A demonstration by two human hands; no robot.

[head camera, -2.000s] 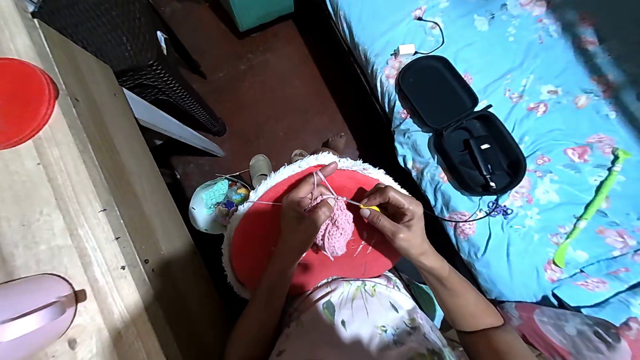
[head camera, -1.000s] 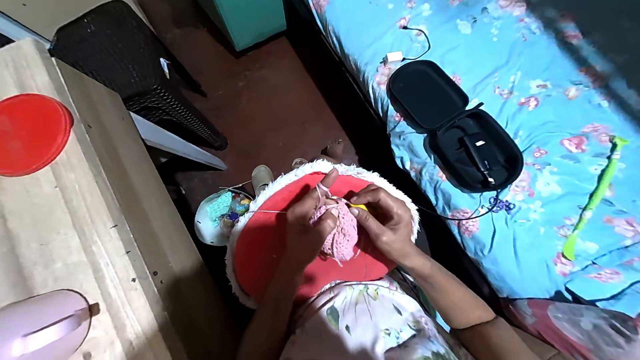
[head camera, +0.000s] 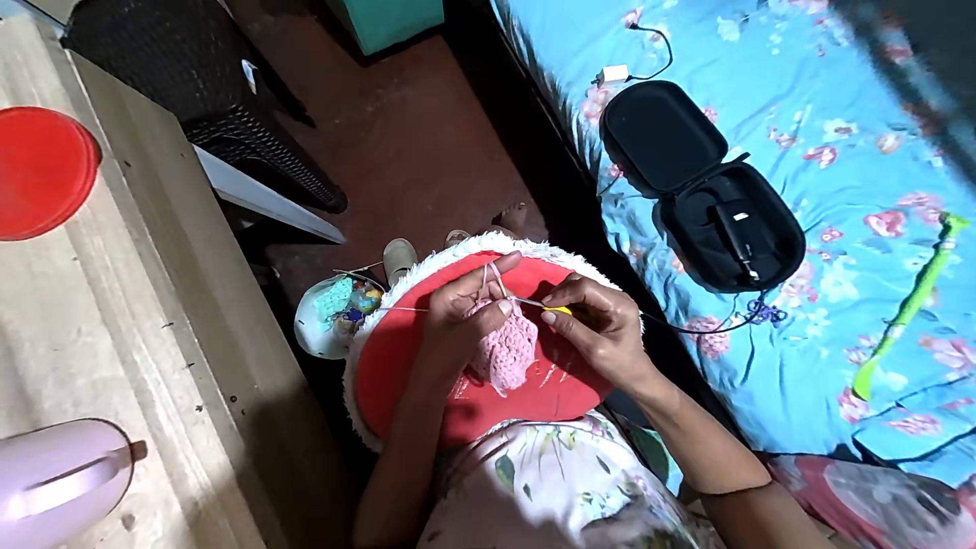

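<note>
My left hand (head camera: 465,316) pinches the top of a pink crocheted piece (head camera: 507,354), with pink yarn looped up around its raised index finger. A strand of yarn (head camera: 402,309) runs from this hand leftward toward a white container. My right hand (head camera: 598,324) grips the yellow handle of a crochet hook (head camera: 558,309), whose metal shaft points left to the top edge of the pink piece. Both hands are above a red cushion with a fluffy white border (head camera: 404,381) on my lap. The hook's tip is too small to make out among the loops.
A white container (head camera: 311,324) with yarn and small items stands at the cushion's left. The wooden table (head camera: 175,366) holds a red round lid (head camera: 46,174) and a pink pitcher (head camera: 69,484). On the bed to the right are an unzipped black case (head camera: 732,229) and a green strap-like item (head camera: 907,305).
My right hand has drawn slightly away from my left, and more of the hook's shaft shows than one second ago. The pink piece remains in my left hand.
</note>
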